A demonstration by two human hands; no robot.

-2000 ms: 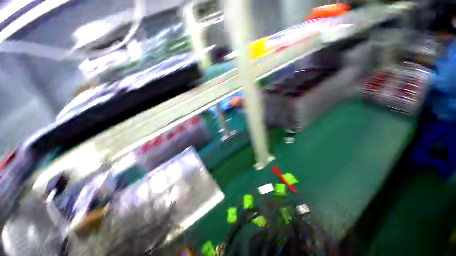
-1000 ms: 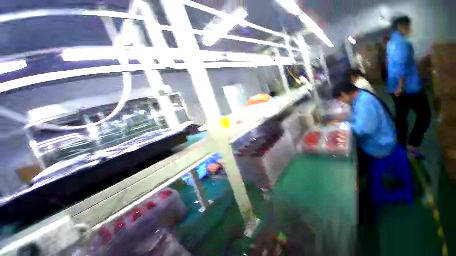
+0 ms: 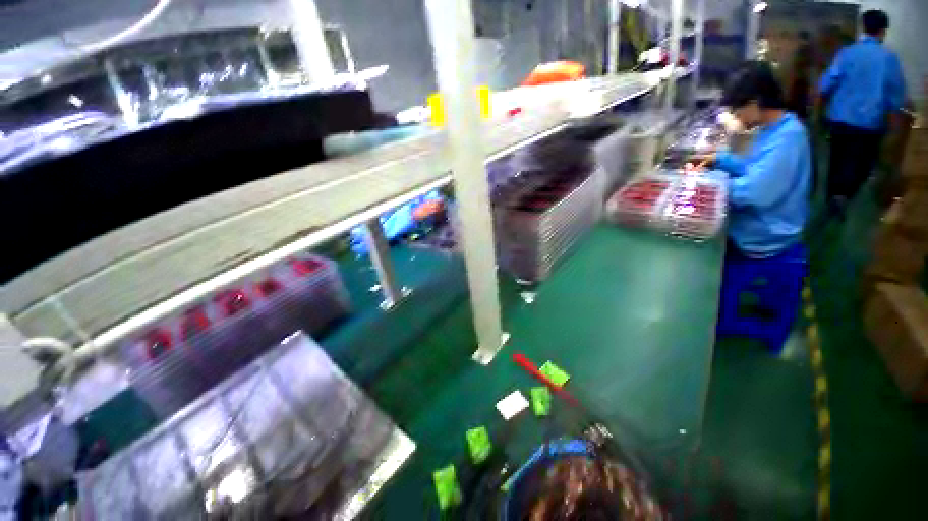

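Observation:
Neither of my hands is in view. A clear plastic tray (image 3: 244, 438) lies at the lower left of the green bench (image 3: 631, 315), its contents blurred by glare. Right of it lie several small bright green cards (image 3: 478, 444), a small white card (image 3: 512, 404) and a thin red stick (image 3: 529, 366), close to the foot of the post. A brown, hair-like shape with a blue band (image 3: 585, 488) covers the bottom edge of the picture; I cannot tell what it is.
A pale post (image 3: 473, 214) stands mid-bench. Stacked trays with red items (image 3: 239, 310) stand under the shelf (image 3: 224, 209). A taller tray stack (image 3: 555, 224) is behind the post. A person in blue (image 3: 768, 183) sits at a tray (image 3: 667, 204); another person (image 3: 860, 92) stands beyond.
The view has swung back down from the line and ceiling lights, so the near tray and green cards show again. The standing person has moved and now shows their back.

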